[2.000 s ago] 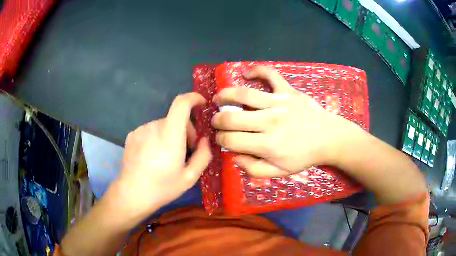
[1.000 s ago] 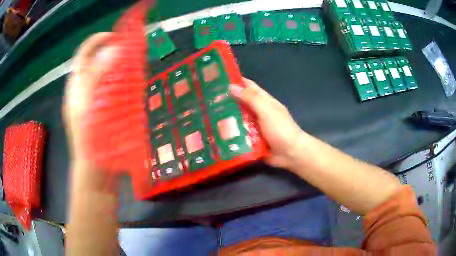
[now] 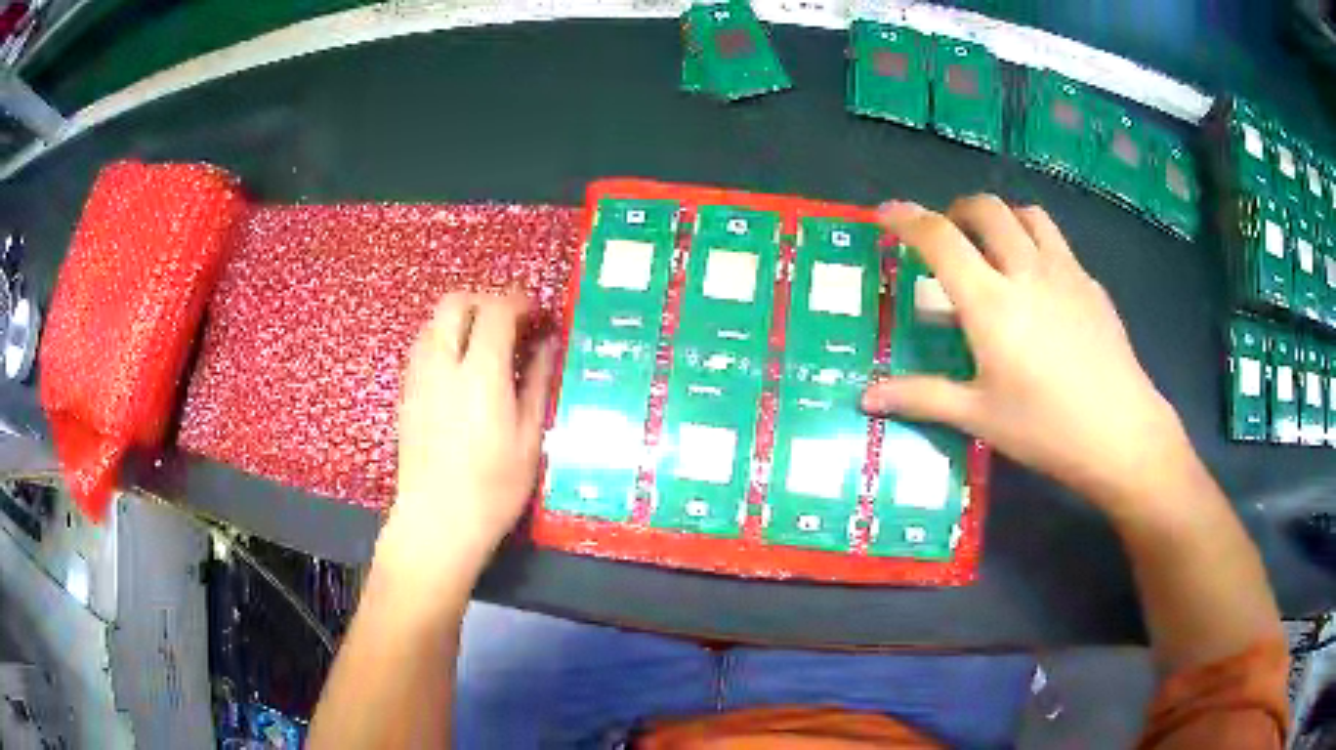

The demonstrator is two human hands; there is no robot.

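Observation:
Several long green PCB strips (image 3: 718, 396), each with two pale square pads, lie side by side on an opened red bubble bag (image 3: 315, 344). The bag's red edge frames them, and its flat dimpled part stretches to the left. My left hand (image 3: 462, 425) rests on that flat part, fingers bent and thumb near the leftmost strip's edge; no object shows in it. My right hand (image 3: 1033, 344) is spread over the rightmost strip, its thumb on the gap beside it and its fingertips near the strip's top end. It partly hides that strip and does not visibly grip it.
A thick red bubble package (image 3: 132, 308) lies at the far left. Green boards with brownish pads (image 3: 960, 88) line the back of the black mat (image 3: 484, 139) before a pale rail (image 3: 440, 27). Board stacks with pale pads (image 3: 1272, 242) stand at the right edge.
The red bag now lies flat on the mat, opened out to the left, with the boards face up. My left hand came down from the lifted flap; my right hand moved from the bag's side onto the boards.

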